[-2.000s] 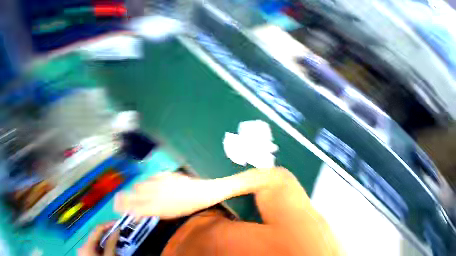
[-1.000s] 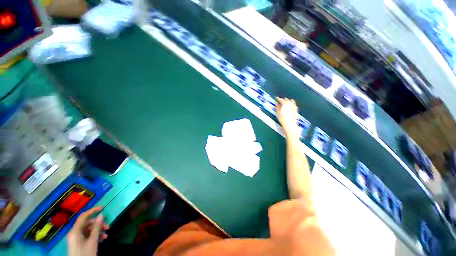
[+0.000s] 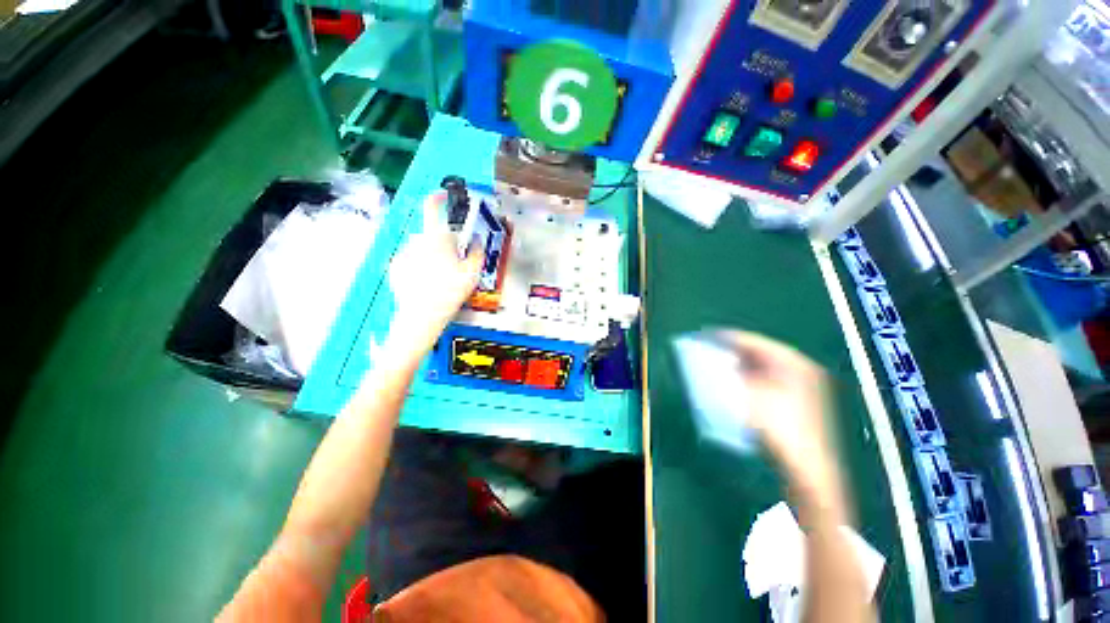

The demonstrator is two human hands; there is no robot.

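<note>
My left hand point(image 3: 432, 268) is at the brown-orange fixture point(image 3: 491, 290) on the left of the press bed. Its fingers are on a tilted framed panel point(image 3: 489, 240) there. My right hand point(image 3: 779, 396) is blurred above the green bench and holds a pale, flat rectangular piece, perhaps a panel, its details unclear. White sheets point(image 3: 772, 554) lie on the bench below my right forearm, partly hidden by it. The press head point(image 3: 543, 183) stands above the bed point(image 3: 548, 280).
Blue start-button housing point(image 3: 511, 365) at the bed's front, dark pad point(image 3: 612, 368) beside it. Control box point(image 3: 779, 122) at upper right, green number plate point(image 3: 561, 95) above the press. Black scrap bin point(image 3: 213, 292) on the left floor. Panels point(image 3: 898, 357) line the right rail.
The view has swung left to the press. My left hand has moved onto the panel at the fixture. My right hand has come back from the panel row and now holds a flat piece over the bench.
</note>
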